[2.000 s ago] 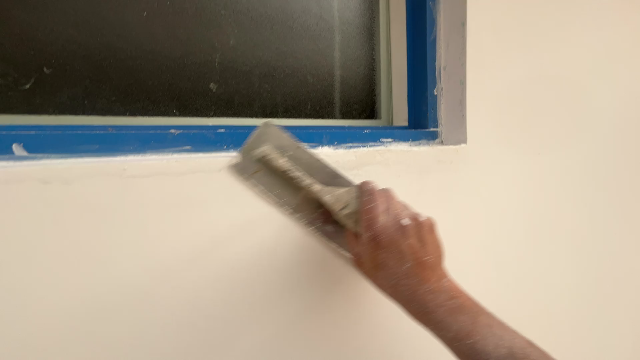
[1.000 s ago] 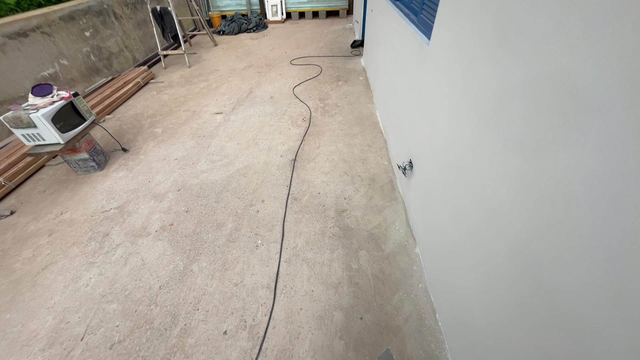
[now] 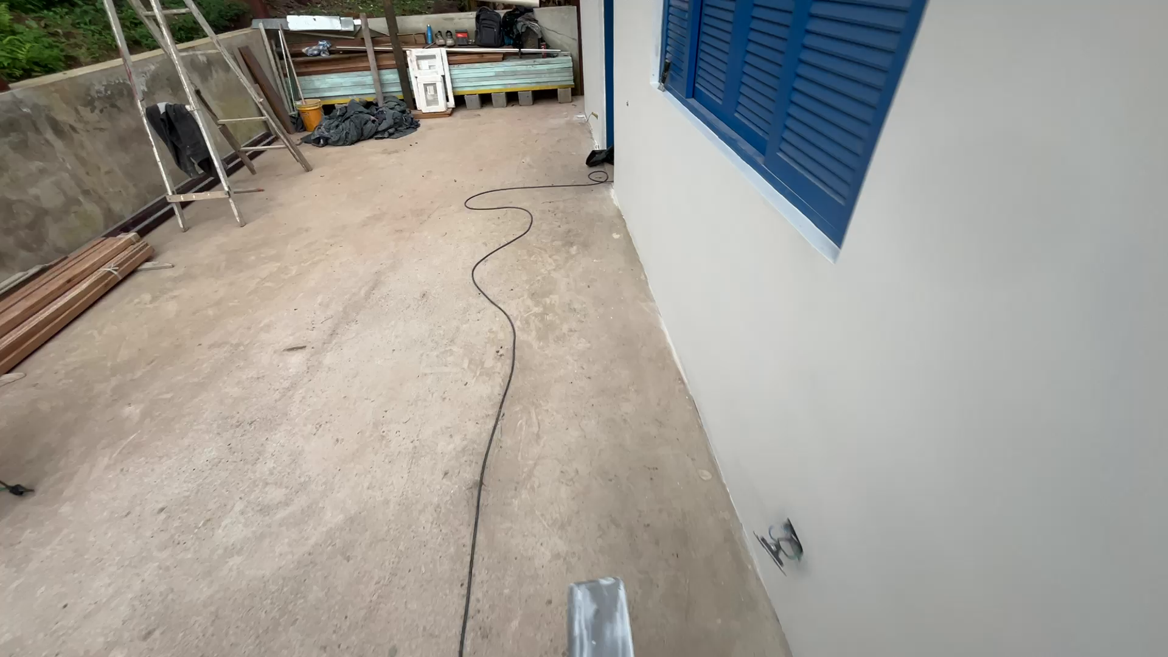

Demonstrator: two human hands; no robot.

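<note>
Neither my left hand nor my right hand is in view. The end of a flat, grey tool blade [image 3: 600, 619], smeared with whitish material, rises from the bottom edge; whatever holds it is hidden below the frame. To its right stands a smooth pale wall [image 3: 985, 383] with a blue louvered window shutter [image 3: 830, 100]. Low on that wall, wires stick out of a small opening [image 3: 781, 544].
A dark cable [image 3: 509, 365] winds along the concrete floor [image 3: 347, 438]. Wooden boards [image 3: 68, 297] lie at the left, near a stepladder [image 3: 196, 128]. Dark cloth [image 3: 360, 121], an orange bucket [image 3: 310, 115] and stacked boards [image 3: 511, 75] are at the far end.
The view has swung far from the window corner, where a hand held a trowel, to the floor along the wall. Since one second ago, the blade end has come further into view at the bottom.
</note>
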